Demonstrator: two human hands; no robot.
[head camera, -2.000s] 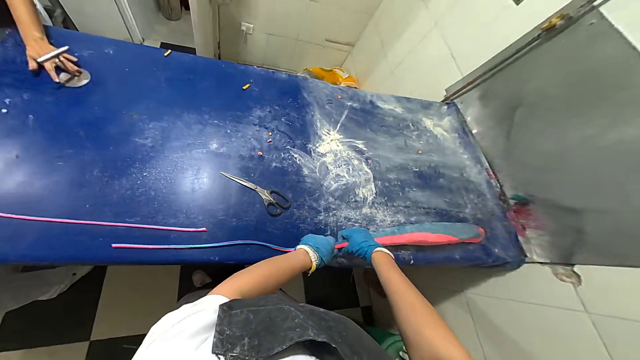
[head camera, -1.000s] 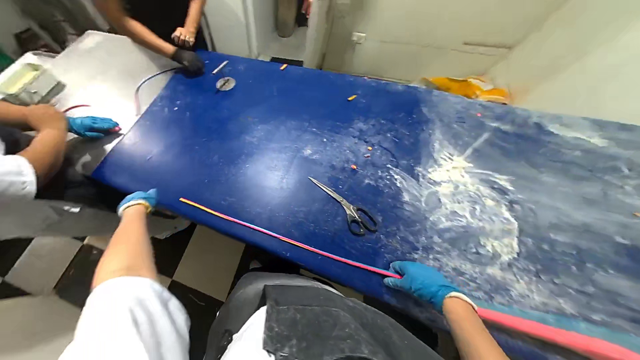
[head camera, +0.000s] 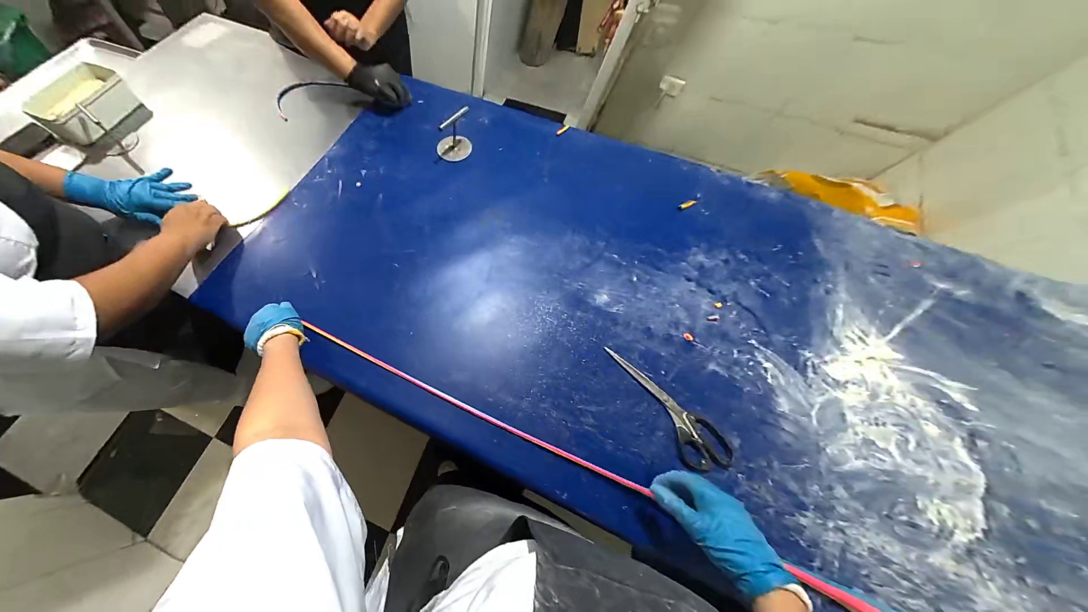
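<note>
A thin pink and yellow rope of soft material (head camera: 476, 411) runs along the near edge of the blue table (head camera: 544, 255). My left hand (head camera: 274, 325), in a blue glove, is closed on the rope's left end. Further right, my right hand (head camera: 722, 531), also blue-gloved, lies over the rope with thumb and fingers around it. Beyond that hand the rope continues thicker and pink, with some blue beside it, and leaves the view at the bottom. Scissors with black handles (head camera: 676, 412) lie on the table just beyond my right hand.
White powder (head camera: 892, 425) covers the table's right part. A round metal cutter with a handle (head camera: 455, 148) stands near the far edge. At left, a co-worker's gloved hand (head camera: 136, 194) and another's black-gloved hand (head camera: 381, 85) touch thin strands by a metal table (head camera: 229, 93) holding a container (head camera: 83, 102).
My left hand has moved far left from beside my right hand, and the thin rope now stretches between them. The view has swung left. The co-worker's blue-gloved hand has moved further over the metal table.
</note>
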